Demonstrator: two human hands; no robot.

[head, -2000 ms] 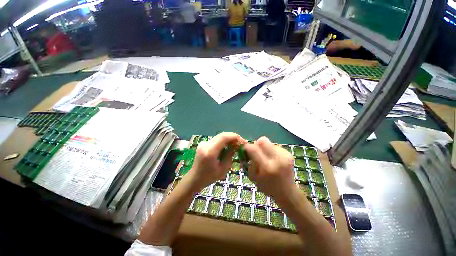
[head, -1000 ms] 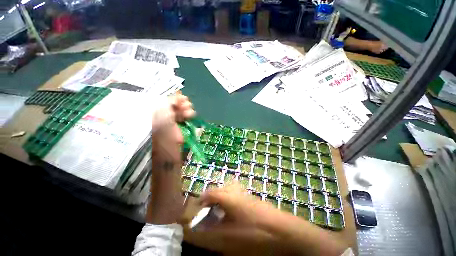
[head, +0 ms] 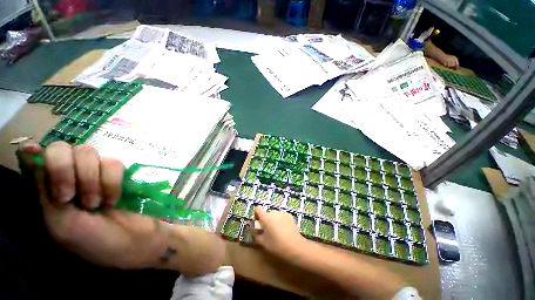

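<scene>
The circuit board panel (head: 346, 193), a grid of yellow-green cells with silvery borders, lies in front of me. Darker glossy green pieces (head: 284, 161) cover its upper left cells. My left hand (head: 82, 181) is raised at the left, fingers curled around a limp bunch of green strips (head: 155, 196) that hangs out to the right over the paper stack's front. My right hand (head: 276, 228) is low over the panel's lower left cells, fingers pointing down. A small greyish thing shows at its fingertips, too blurred to name.
A newspaper stack (head: 167, 123) with green panels (head: 97, 108) stands at left. A dark phone (head: 230, 170) lies between stack and panel. Loose newspapers (head: 399, 111) lie behind. A small phone (head: 446, 241) and metal frame (head: 487, 132) are at right. Another person's hand (head: 449, 60) shows beyond.
My left hand has moved from over the panel to the far left with the green strips. My right hand has come to the panel's lower left cells. The view has shifted.
</scene>
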